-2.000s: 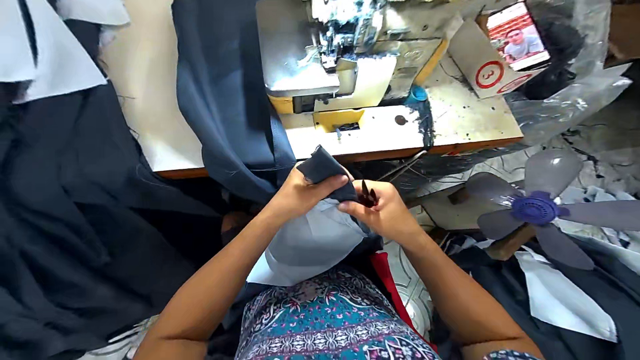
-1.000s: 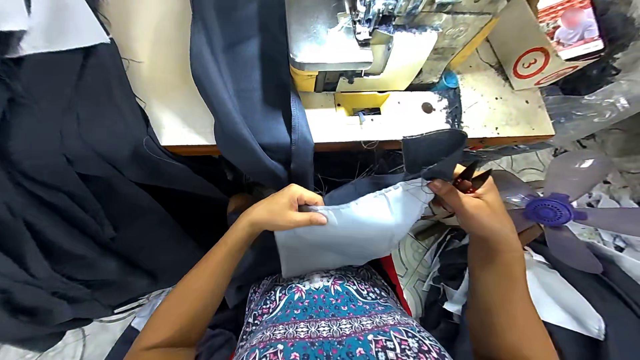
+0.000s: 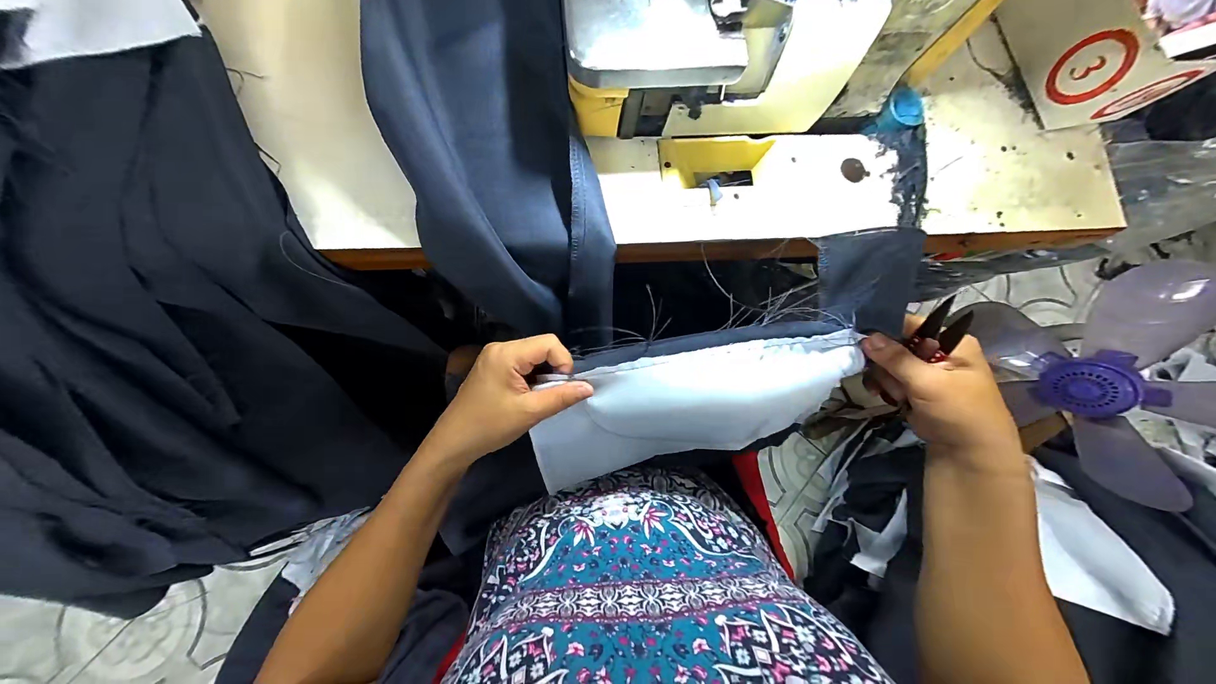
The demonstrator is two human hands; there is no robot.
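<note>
A white fabric piece (image 3: 693, 394) with a stitched dark edge is stretched between my hands over my lap. My left hand (image 3: 508, 394) pinches its left end between thumb and fingers. At the other end my right hand (image 3: 936, 380) pinches the seam between thumb and forefinger, and also holds small thread snips (image 3: 936, 332), blades pointing up. Loose threads stick up along the seam. A dark fabric flap (image 3: 869, 275) stands up beside my right hand. Dark navy cloth (image 3: 484, 142) hangs over the table edge above my left hand.
A sewing machine (image 3: 655, 47) stands on the pale worktable (image 3: 1026, 190), whose front edge lies beyond my hands. Dark cloth (image 3: 123, 332) is heaped at left. A fan (image 3: 1092, 385) with translucent blades is close to my right hand. A cardboard box (image 3: 1073, 57) sits at upper right.
Two seconds ago my hands were close together on the dark fabric; they have moved apart, and the white piece is now spread between them. The view has shifted.
</note>
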